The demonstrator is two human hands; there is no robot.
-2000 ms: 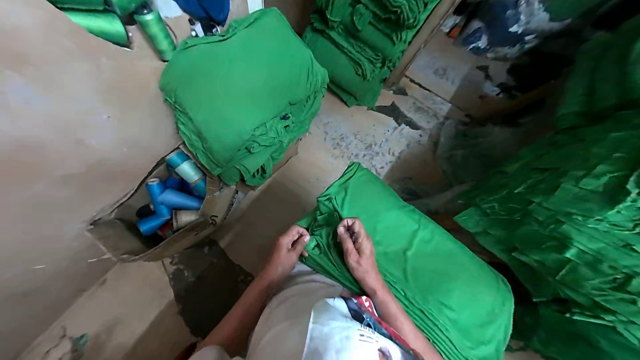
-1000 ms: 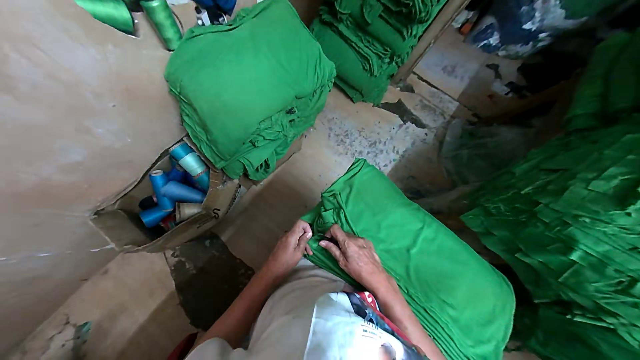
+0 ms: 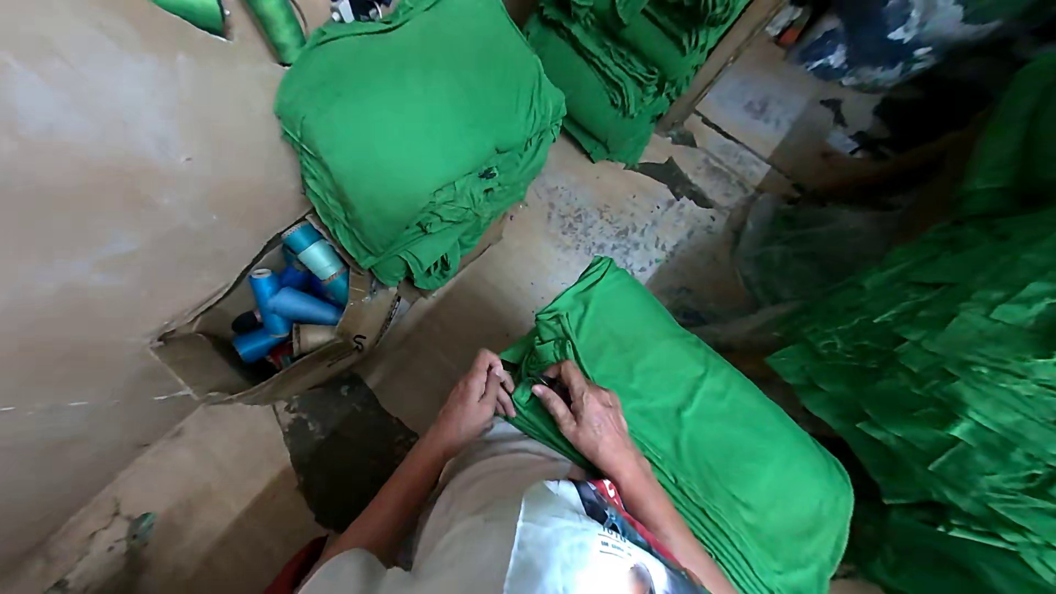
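Observation:
A folded stack of green fabric pieces [image 3: 701, 412] lies beside and partly against my body, low and right of centre. My left hand [image 3: 481, 392] pinches the green cloth edge at the stack's near left corner. Close to its right, my right hand [image 3: 582, 408] has thumb and fingers closed on a small dark tool [image 3: 546, 382], mostly hidden by the fingers; its kind cannot be told. The tool touches the gathered cloth between both hands.
A tall green fabric stack [image 3: 421, 115] stands ahead, with another [image 3: 610, 74] behind it. A cardboard box [image 3: 202, 363] holds blue thread cones [image 3: 301, 305]. Layered green cloth [image 3: 940, 371] fills the right side. Green thread cones [image 3: 276, 29] lie at the upper left.
My right hand has shifted from pinching the cloth to a turned grip beside my left hand, and a dark tool now shows in it. The left hand stays at the same corner.

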